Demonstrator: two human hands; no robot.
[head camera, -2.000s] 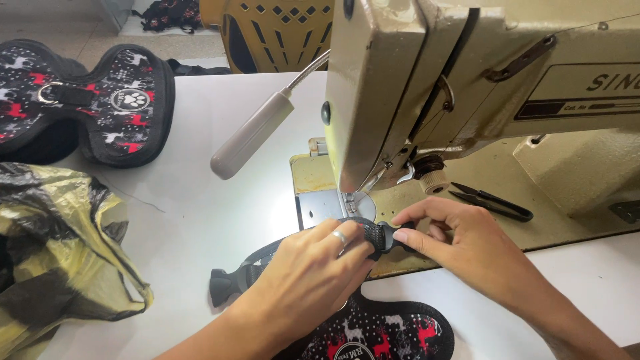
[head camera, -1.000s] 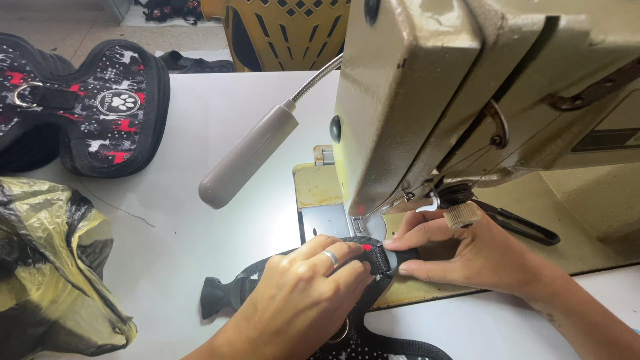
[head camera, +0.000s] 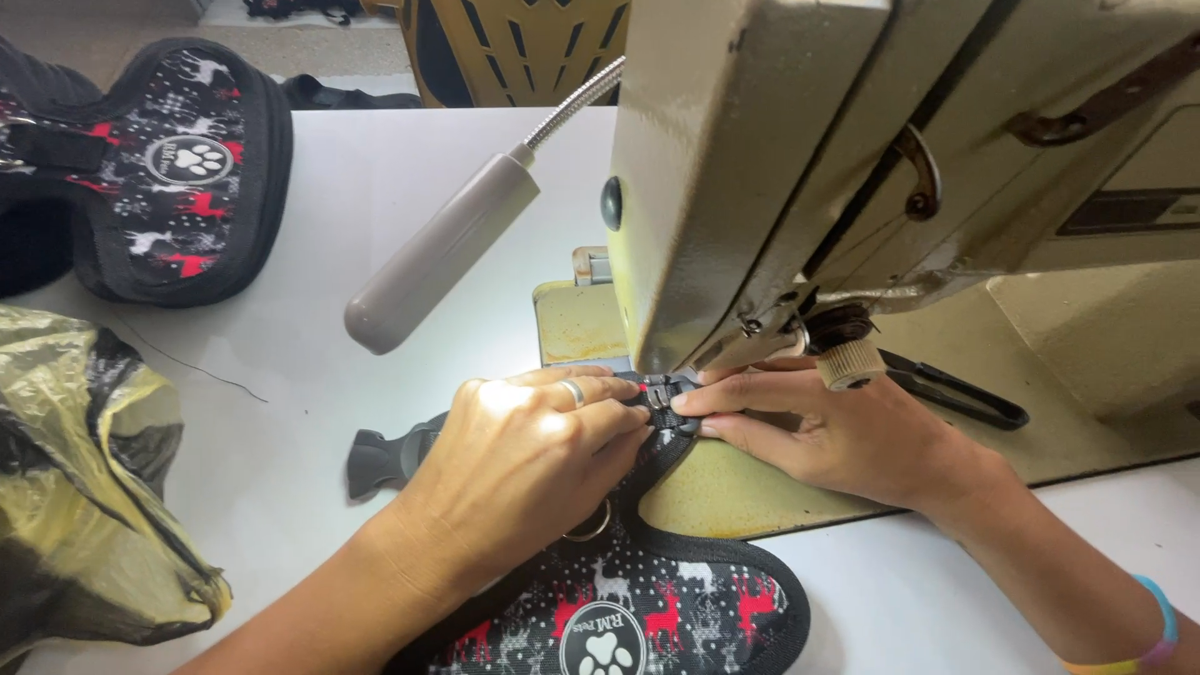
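A black pet harness (head camera: 722, 600) with red and white deer print and a round paw patch lies partly on the sewing machine's bed. My left hand (head camera: 534, 450), with a ring, presses its strap end flat beside the presser foot (head camera: 658, 392). My right hand (head camera: 825, 422) pinches the dark buckle end of the strap just right of the foot. Another black plastic buckle (head camera: 380, 461) sticks out left of my left hand. A metal ring (head camera: 591, 525) shows below that hand. The beige sewing machine (head camera: 741, 187) stands over the work; the needle tip cannot be made out.
Black thread snips (head camera: 956, 389) lie on the machine bed behind my right hand. A grey lamp (head camera: 441, 253) on a flexible neck hangs left of the machine head. Stacked harnesses (head camera: 187, 178) and a yellow-and-black plastic bag (head camera: 84, 487) are at the left; a loose thread (head camera: 202, 370) lies between them.
Both hands have brought the strap and its buckle end in under the presser foot. Earlier they held this end in front of the foot. The view has moved closer to the machine.
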